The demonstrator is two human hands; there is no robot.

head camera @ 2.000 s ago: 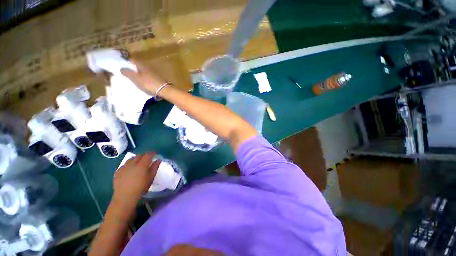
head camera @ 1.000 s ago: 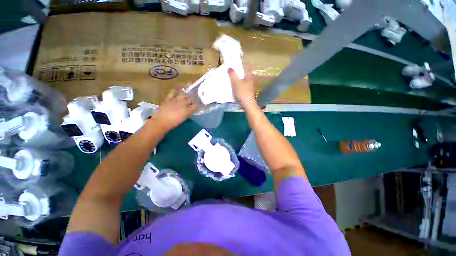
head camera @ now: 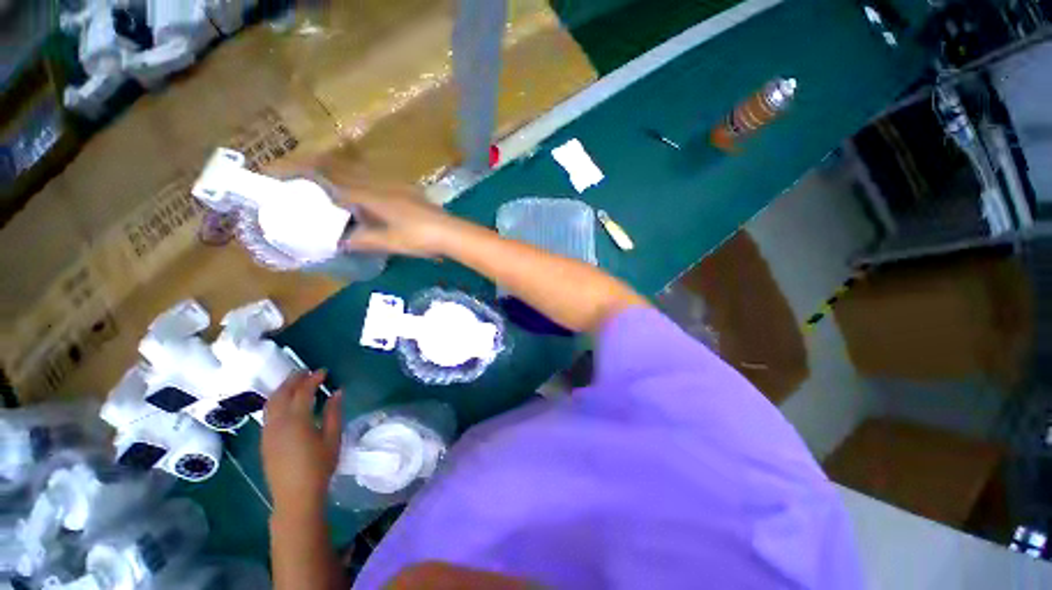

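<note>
My right hand (head camera: 387,222) holds a white security camera (head camera: 298,219) in a clear ribbed cover, above the cardboard, its bracket pointing left. My left hand (head camera: 298,426) is low, between unwrapped cameras (head camera: 190,367) and a bagged camera (head camera: 390,455); its fingers are apart and I see nothing held. Another bagged camera (head camera: 452,334) lies on the green mat, bracket to the left. A flat clear cover (head camera: 548,228) lies right of it, with a dark blue cloth (head camera: 534,318) partly under my right forearm.
A cardboard sheet (head camera: 110,271) lies along the back. More bagged cameras (head camera: 69,496) stand at lower left. A grey post (head camera: 478,87) rises behind the mat. A white paper piece (head camera: 577,166), a yellow-handled tool (head camera: 616,231), a thin dark tool (head camera: 663,140) and an orange-brown bottle (head camera: 750,115) lie at right.
The camera that both hands held now sits in a clear cover, in my right hand only. My left hand has let go and moved down beside the unwrapped cameras. The view has turned.
</note>
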